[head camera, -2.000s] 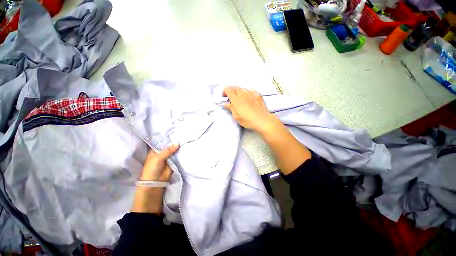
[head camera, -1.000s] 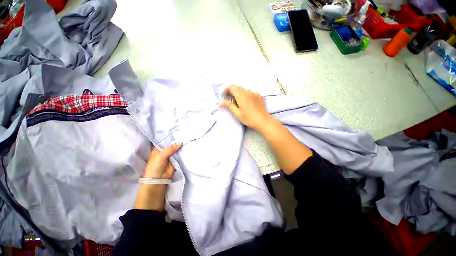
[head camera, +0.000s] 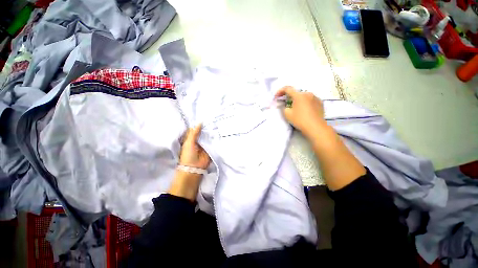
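A light grey-lilac work jacket (head camera: 251, 157) lies open over the table edge and the wearer's lap, its red-and-white check yoke lining (head camera: 123, 79) and dark navy tape showing at left. My left hand (head camera: 194, 152) grips its front edge, thumb on top, below the collar. My right hand (head camera: 303, 109) is at the chest beside the pocket (head camera: 241, 124), fingers curled around small thread snips (head camera: 288, 101), mostly hidden, with a bit of green showing. The fingertips are near the pocket's outer end; whether they also pinch cloth cannot be told. A sleeve (head camera: 388, 146) extends right over the table edge.
More grey garments (head camera: 63, 42) are heaped at left. A smartphone (head camera: 374, 33), a blue item (head camera: 351, 20), a green box (head camera: 421, 53) and an orange bottle (head camera: 468, 68) stand at the table's upper right. Red crates (head camera: 121, 235) are below left; garments (head camera: 456, 214) hang low at right.
The view has swung left, so everything sits further right in the picture. My left hand still grips the front edge. My right hand stays by the pocket, its fingers slightly shifted.
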